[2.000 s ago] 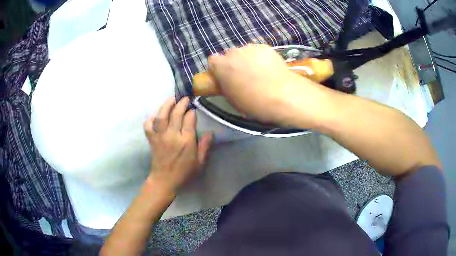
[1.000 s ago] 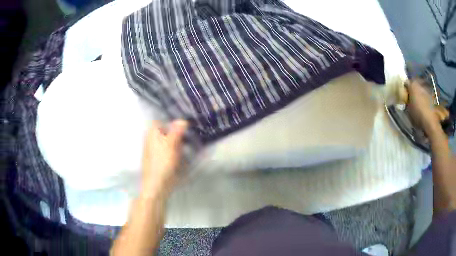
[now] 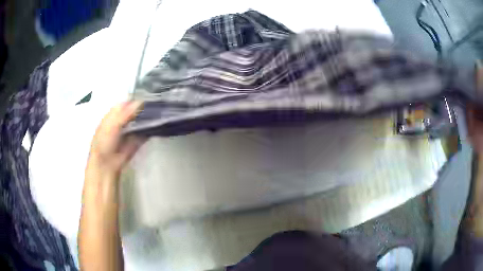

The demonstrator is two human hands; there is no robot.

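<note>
A dark plaid garment point(image 3: 318, 71) is stretched sideways above the white padded cushion point(image 3: 238, 169), blurred by motion. Its plain dark edge band faces me. My left hand point(image 3: 115, 135) is closed on the garment's left end. My right hand point(image 3: 476, 119) is at the right rim of the picture, blurred and partly cut off, at the garment's right end. The steam iron point(image 3: 416, 117) appears partly behind the garment's right end, on the metal-edged rest, and no hand is on it.
More plaid cloth point(image 3: 24, 174) hangs at the left edge of the table. Something blue point(image 3: 71, 18) is at the upper left. Dark cables point(image 3: 426, 24) hang at the upper right. A white round object point(image 3: 396, 259) lies on the floor at the lower right.
My right hand has let go of the iron at the right and moved to the garment's right end. My left hand has moved left with the cloth, which is now lifted and spread wide.
</note>
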